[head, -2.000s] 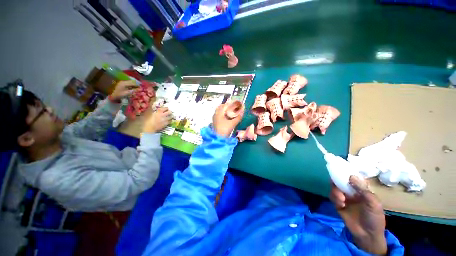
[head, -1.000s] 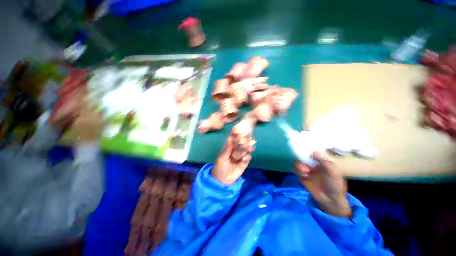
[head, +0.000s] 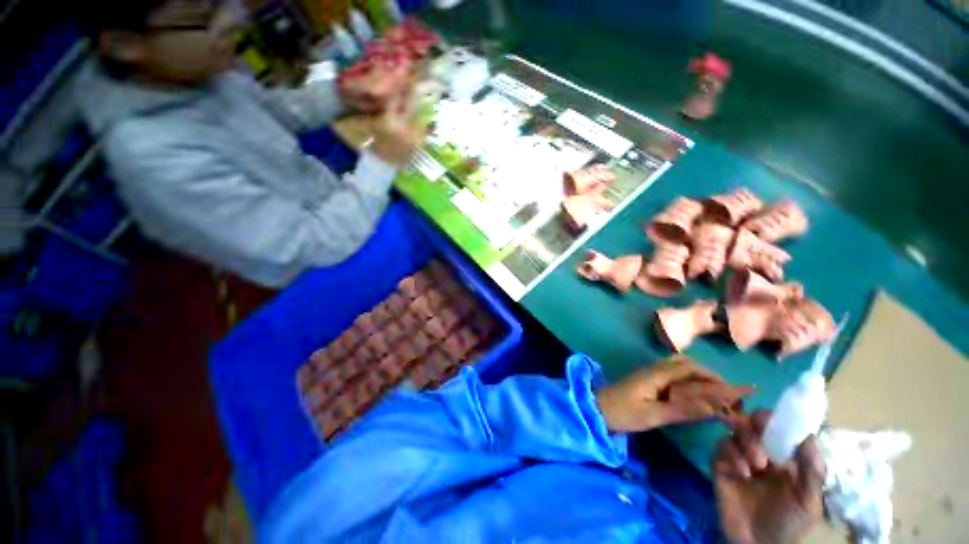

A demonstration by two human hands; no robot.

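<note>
My right hand holds the white glue bottle, its thin spout pointing up beside the pile. My left hand is close beside it at the bench's near edge, fingertips almost meeting the right hand; whether it holds anything is hidden. Several pinkish-brown ornament bodies lie in a loose pile on the teal bench. Two more bodies are on the instruction sheet. A crumpled white rag lies on the cardboard mat, just right of my right hand.
A blue tote packed with rows of bodies stands left of my lap. A co-worker in a grey sleeve sits at the left, hands by red-pink flower heads. A flower-topped ornament is on the dark green belt.
The view has swung left, bringing the tote into fuller view. My left hand, earlier holding a body, has moved close to my right hand. The right hand keeps the bottle, now with its spout more upright.
</note>
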